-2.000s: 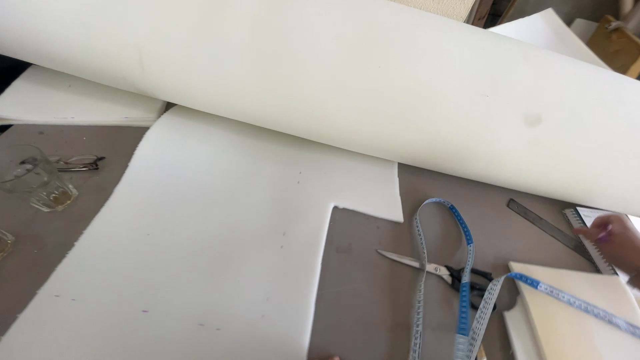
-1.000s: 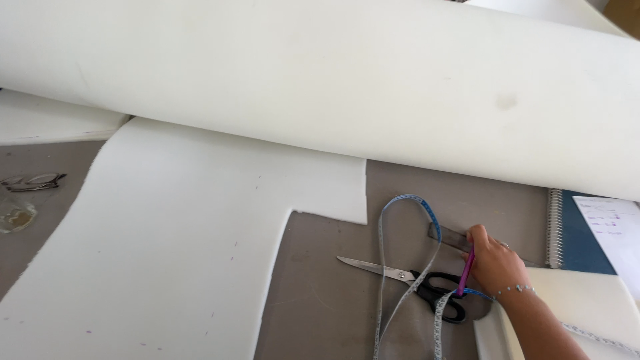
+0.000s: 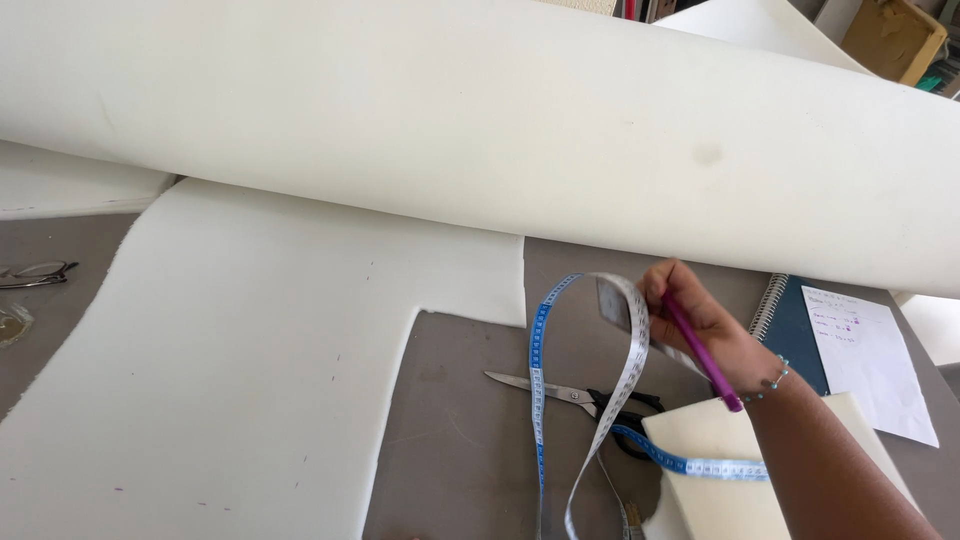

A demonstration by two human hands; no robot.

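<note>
My right hand (image 3: 694, 311) grips a metal ruler (image 3: 619, 304) and a purple pen (image 3: 699, 349) above the brown-grey table. A blue and white tape measure (image 3: 537, 352) loops beside it, across black-handled scissors (image 3: 555, 388). To the left lies a white foam sheet (image 3: 285, 337) with small pen marks and a notch cut into its right side. A large roll of white foam (image 3: 450, 112) spans the top of the view and covers the sheet's far end. Of my left hand, at most a sliver of skin shows at the bottom edge.
A blue spiral notebook (image 3: 799, 337) with a handwritten paper (image 3: 870, 360) lies at the right. Cream foam pieces (image 3: 705, 480) sit under my right forearm. Eyeglasses (image 3: 37, 275) and a glass (image 3: 13, 324) stand at the left edge. Another foam piece (image 3: 75, 180) lies at the upper left.
My right hand came in from the right edge toward the scissors and took hold of the ruler, which lay on the table two seconds ago. It now holds the ruler raised.
</note>
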